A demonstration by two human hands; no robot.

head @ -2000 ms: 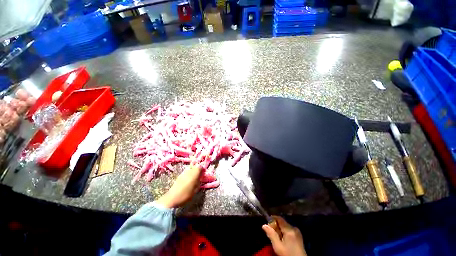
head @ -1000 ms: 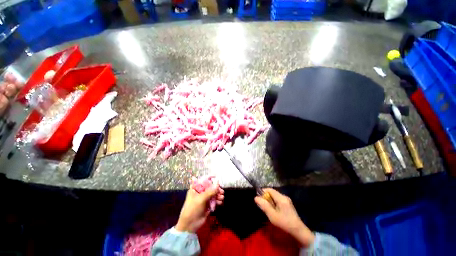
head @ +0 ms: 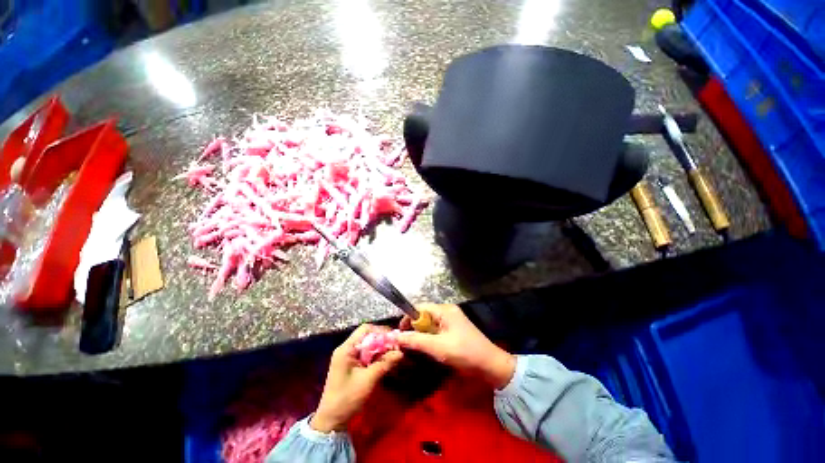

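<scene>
My left hand (head: 348,382) is closed around several pink moulded parts (head: 375,344), held above the red apron just below the bench edge. My right hand (head: 459,342) grips the wooden handle of the trimming knife (head: 366,269). Its long blade points up and left, its tip over the near side of the pile. My right fingers are at the pink parts beside my left hand; whether they hold one is hard to tell. The pile of loose pink parts (head: 298,185) lies on the speckled bench.
The black hooded fixture (head: 534,122) stands right of the pile, with wooden-handled knives (head: 708,199) beyond. Red trays (head: 63,235), white cloth (head: 107,231), a smartphone (head: 101,306) and cardboard (head: 146,269) lie left. Blue crates (head: 769,99) stand right; another below holds pink parts (head: 258,436).
My left hand has gone from the pile to below the bench edge with pink parts. My right hand has moved left, up against it, with the knife. The view has shifted.
</scene>
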